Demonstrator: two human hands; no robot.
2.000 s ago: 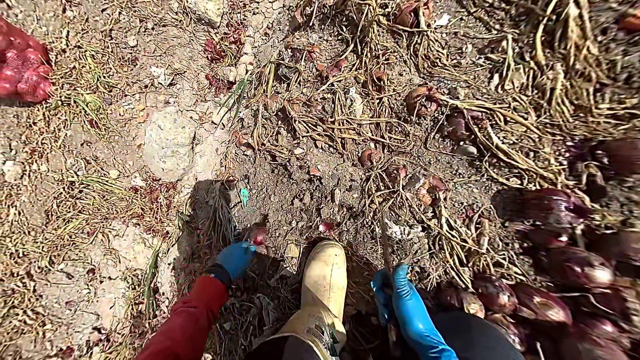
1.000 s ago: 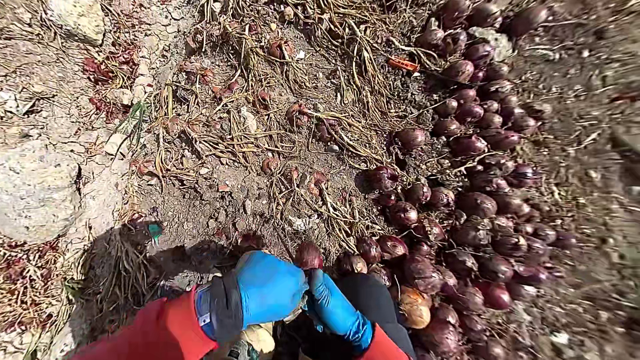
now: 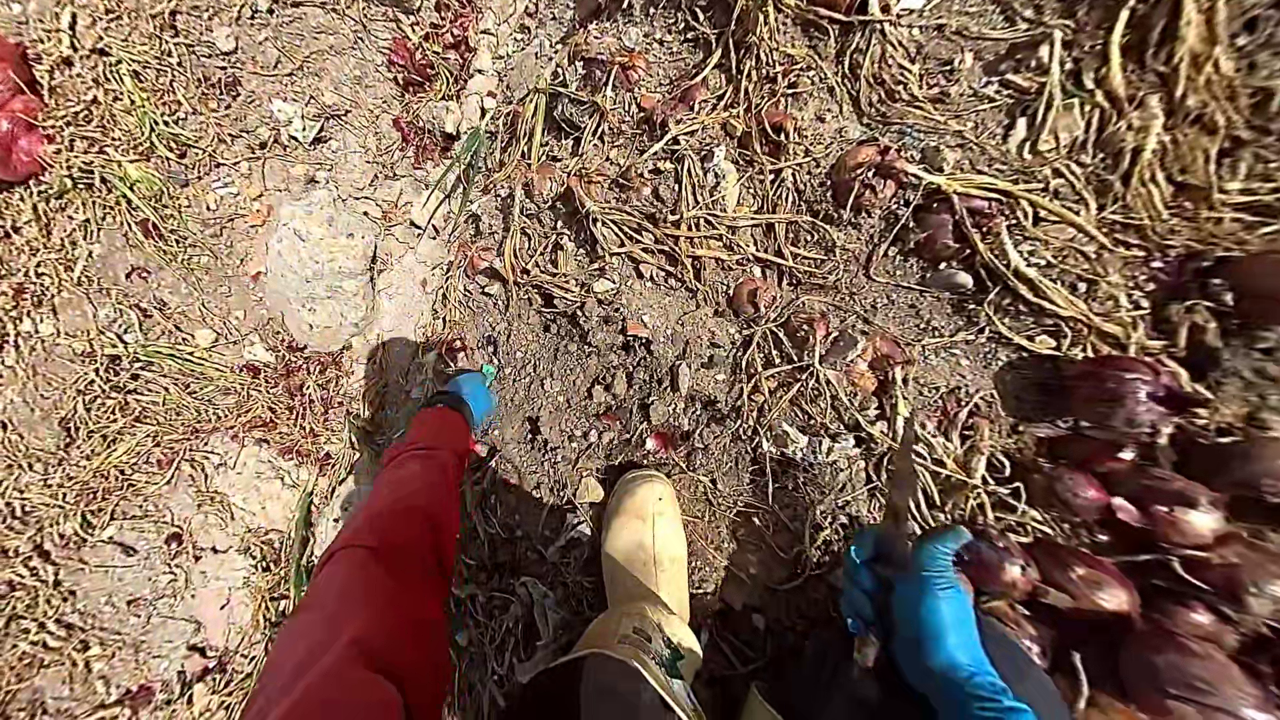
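My left hand [image 3: 472, 396], in a blue glove below a red sleeve, reaches down to the soil left of the boot; a small green scrap [image 3: 488, 373] shows at its fingertips, and its fingers are mostly hidden. Low on the right, my right hand [image 3: 915, 590], also blue-gloved, is closed around a knife [image 3: 903, 480] whose dark blade points up and away. Beside that hand lies a heap of red onions [image 3: 1085, 578]. More onions with dry tops [image 3: 866, 178] lie on the ground farther ahead.
A cream rubber boot [image 3: 646, 550] stands between my hands. Left of centre, a flat pale stone [image 3: 320, 268] is set in the soil. Part of a red net sack [image 3: 18, 125] shows at the upper left edge. Dry stalks [image 3: 650, 230] litter the ground.
One second ago both hands were together near an onion; now they are wide apart, the left by the green scrap and the right beside the heap. The view has shifted left.
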